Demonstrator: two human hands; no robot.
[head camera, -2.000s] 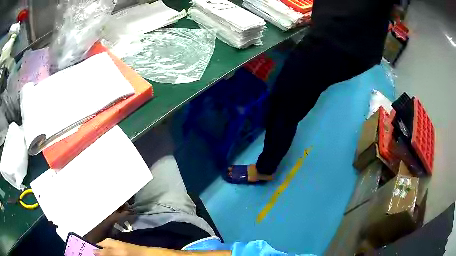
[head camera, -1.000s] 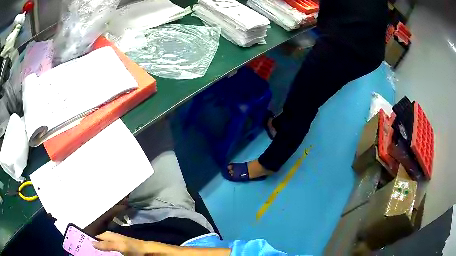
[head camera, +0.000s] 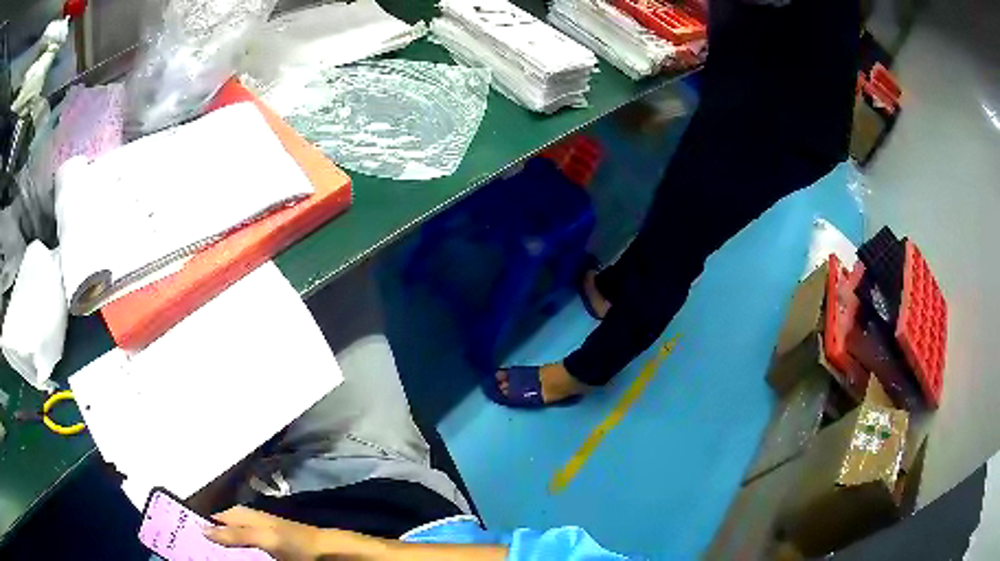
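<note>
The smartphone (head camera: 173, 528) is at the lower left, its lit pinkish screen cut off by the bottom edge. My right hand (head camera: 250, 530) reaches in from the right, its fingers over the phone's edge and screen; whether it grips or only touches the phone is unclear. A dark, shadowed shape under the paper may be part of my left arm; my left hand cannot be made out. A large blank paper sheet (head camera: 208, 384) overhangs the bench edge onto my lap. A thick notebook (head camera: 181, 197) with a curled edge lies on a red-orange tray (head camera: 236, 258).
Yellow-handled pliers (head camera: 63, 413) and a white rounded piece (head camera: 36, 318) lie left on the green bench (head camera: 373, 219). Clear plastic (head camera: 400, 115) and paper stacks (head camera: 521, 55) lie further back. A person in dark clothes (head camera: 713, 197) stands beside a blue stool (head camera: 526, 214). Boxes (head camera: 850, 471) and red crates (head camera: 921, 323) are right.
The view has shifted slightly. The other person's second foot has come into view beside the stool. The phone shows more of its screen than two seconds ago; my right hand stays at it.
</note>
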